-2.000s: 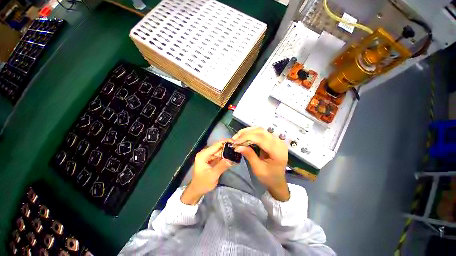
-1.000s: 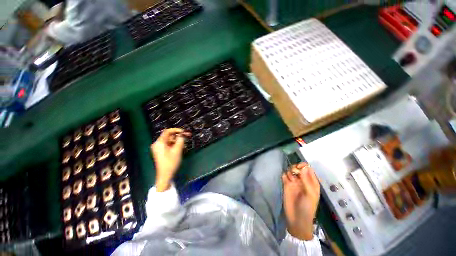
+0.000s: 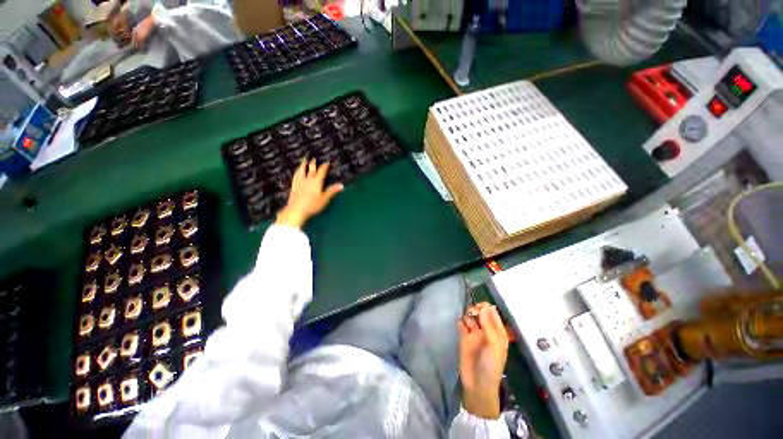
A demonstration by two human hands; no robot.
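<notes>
A black blister tray (image 3: 292, 129) with rows of square pockets lies on the green bench in front of me. The pockets hold dark pieces with shiny outlines. My left hand (image 3: 311, 193) is over its near edge with fingers spread and nothing seen in it. My right hand (image 3: 482, 351) is above my lap, beside the press, its fingertips pinched together. A small thin dark thing, perhaps tweezers, shows at those fingertips, too small to name surely.
A tray of coppery-rimmed housings (image 3: 142, 257) lies at left. A stack of part sheets (image 3: 524, 154) stands right of the black tray. The white press base (image 3: 549, 296) with orange-brown fixtures (image 3: 646, 291) is at right, the controller (image 3: 721, 103) behind. Another person's hand (image 3: 142, 33) shows upper left.
My hands came apart from the black piece they held together. My left hand reached to the tray and has now opened from a pinch. The tray sits farther from the stack. The view has turned left.
</notes>
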